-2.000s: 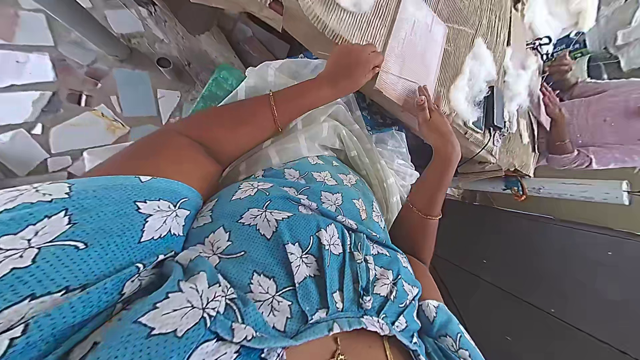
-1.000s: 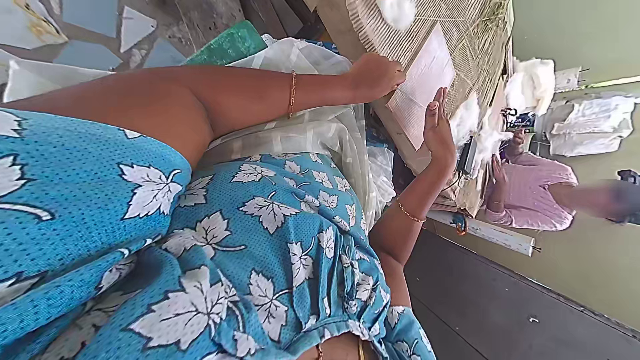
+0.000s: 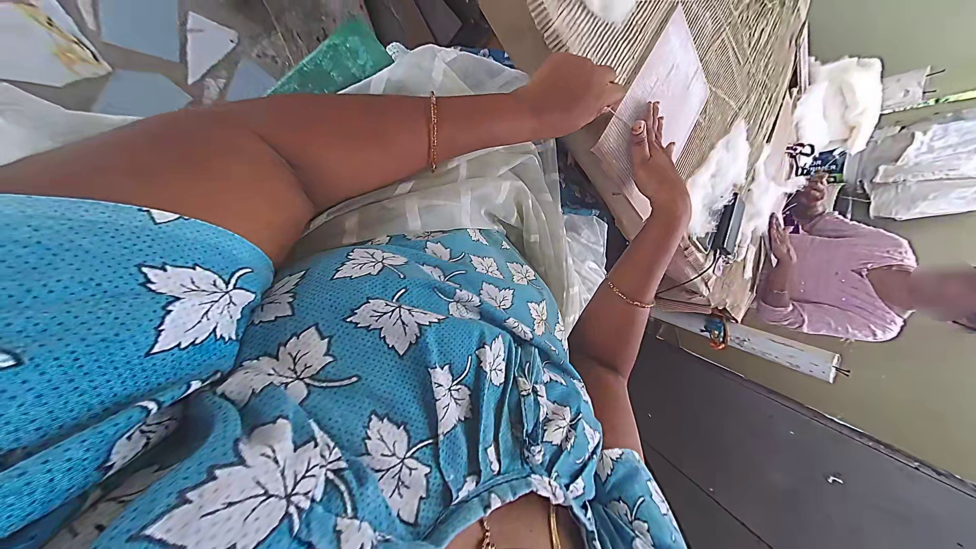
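My left hand (image 3: 572,95) is closed at the near edge of a pale, finely ribbed sheet (image 3: 671,84), its fingertips pinching what looks like a thin pale strand. My right hand (image 3: 657,164) lies with its fingers extended over the same sheet, the fingertips pointing toward its far part. What is under the right palm is hidden. The sheet rests on corrugated cardboard (image 3: 736,72) covering the work surface. Beside my right hand lies a tuft of white cotton-like fibre (image 3: 718,183), with another white tuft (image 3: 610,8) at the top edge.
A black box with a cable (image 3: 728,225) sits beside the tufts. Across the surface, a co-worker in a pink top (image 3: 846,274) has both hands raised near more white fibre (image 3: 770,187). Sheer fabric (image 3: 503,183) covers my lap, near a green item (image 3: 335,57). A white pole (image 3: 762,347) juts out.
The view has swung, showing more of the co-worker and the wall than two seconds ago. Both my hands stay at the pale sheet, the left closed and the right extended.
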